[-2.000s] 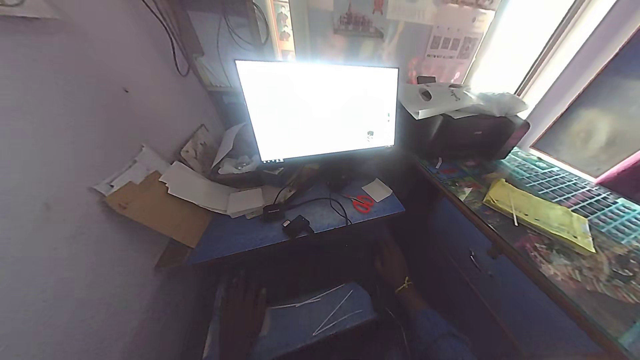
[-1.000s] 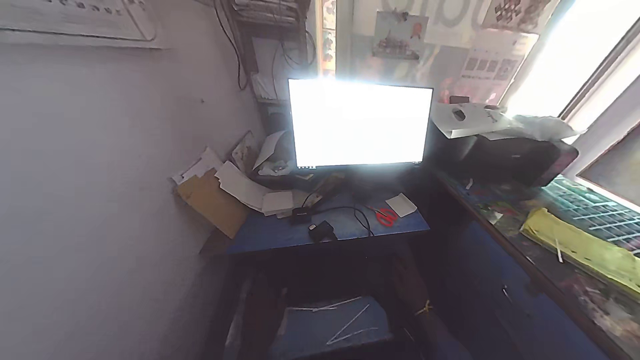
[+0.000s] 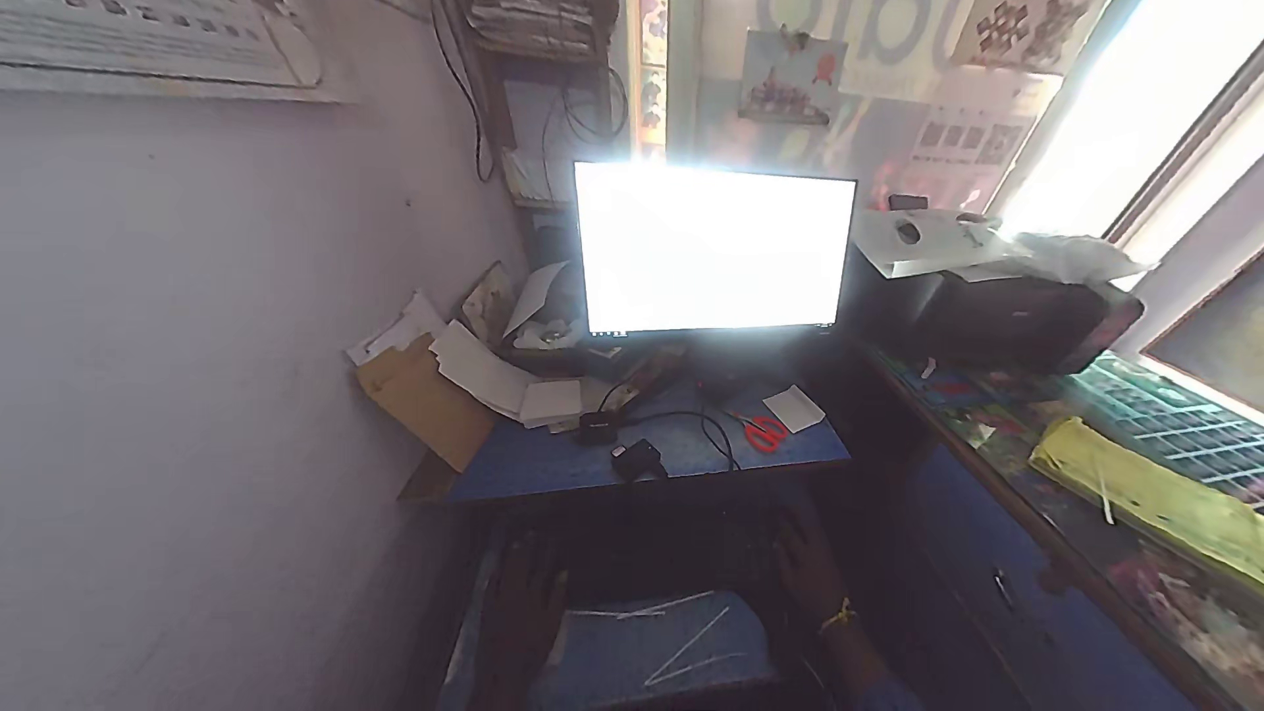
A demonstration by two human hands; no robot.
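In deep shade below the desk top, my left hand (image 3: 521,602) lies with its fingers apart at the left end of a dark surface, probably a keyboard; its outline is hard to make out. My right hand (image 3: 808,563), a yellow band at its wrist, rests at the right side of that dark area. Whether it touches a mouse cannot be seen. Between the forearms is a blue surface (image 3: 681,647) with several thin white strips. Above stands a monitor (image 3: 713,252) with a bright white screen.
Red-handled scissors (image 3: 763,434), a white paper piece (image 3: 794,409), a black adapter (image 3: 639,460) and cables lie on the blue desk (image 3: 553,472). Papers and a brown envelope (image 3: 425,400) lean left. A black printer (image 3: 1017,316) and yellow packet (image 3: 1150,494) occupy the right counter.
The view has shifted left and upward since two seconds ago. Both hands stay in about the same places under the desk top.
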